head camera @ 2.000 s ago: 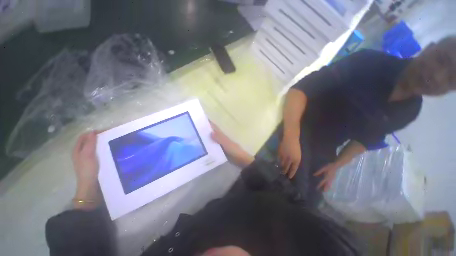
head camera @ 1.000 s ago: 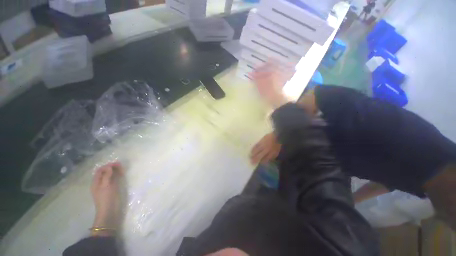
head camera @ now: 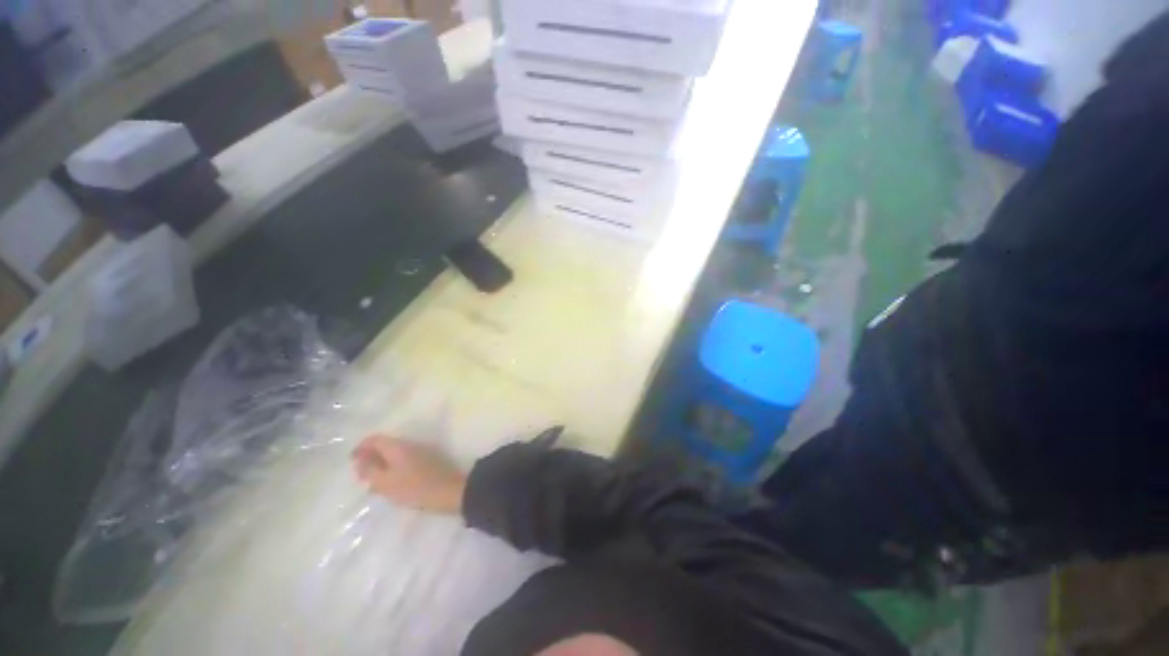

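Observation:
My right hand (head camera: pixel 408 474) is over the film-covered pale table (head camera: pixel 513 346), near its middle. Its fingers look curled together and no object shows in it, though it is blurred. My left hand is not in view. Crumpled clear plastic bags (head camera: pixel 250 397) lie at the table's back left edge, to the left of my right hand. A stack of white boxes (head camera: pixel 583 122) with dark slots stands at the table's far end. A black phone (head camera: pixel 480 267) lies flat in front of the stack.
A dark green belt (head camera: pixel 321 256) runs behind the table. Whitish bins (head camera: pixel 141 295) and white boxes (head camera: pixel 385 58) stand beyond. Blue stools (head camera: pixel 759 352) stand on the green floor at the right. A person in dark clothes (head camera: pixel 987 372) is close at the right.
The picture-lidded box left my hands. My right hand has moved back from the stack to the table's middle. My left hand has left the view. The other person has moved; the view has shifted.

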